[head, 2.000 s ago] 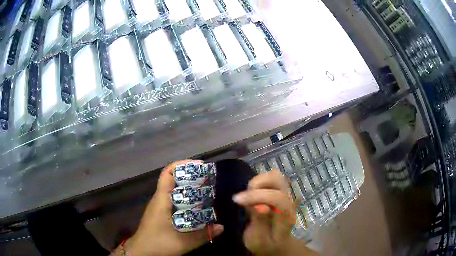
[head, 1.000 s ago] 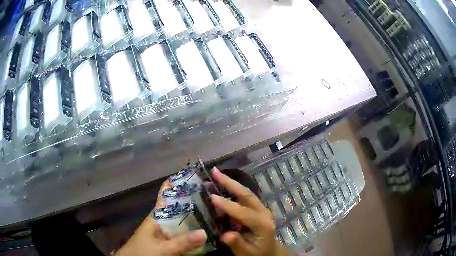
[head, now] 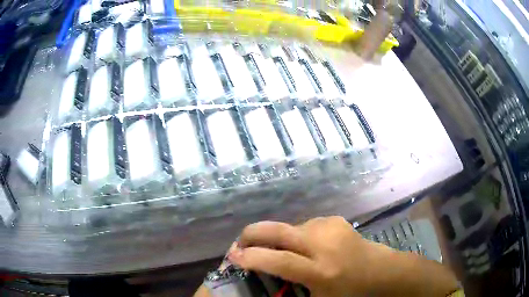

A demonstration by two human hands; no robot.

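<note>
Device units [head: 227, 279] with silvery circuit-board ends are at the bottom centre, cut off by the picture's edge. My left hand [head: 202, 290] shows only as a sliver of skin at their left side; the rest is hidden or out of the picture. My right hand [head: 316, 250] reaches over from the right, fingers curled on the top of the units, thumb hidden. A short red streak shows beneath it; I cannot tell what it is. A clear blister tray [head: 191, 110] on the bench holds rows of white units with black side strips.
A blue bin [head: 169, 16] and a yellow bin [head: 272, 22] stand at the back. A blurred hand [head: 378, 36] reaches by the yellow bin. Loose units [head: 29, 162] lie at the left. A lower filled tray [head: 400, 236] is partly behind my right wrist. Shelving stands at the right.
The view has tilted up, bringing the bins and loose units into sight. My hands and the units sit lower; my right hand now covers much of the units.
</note>
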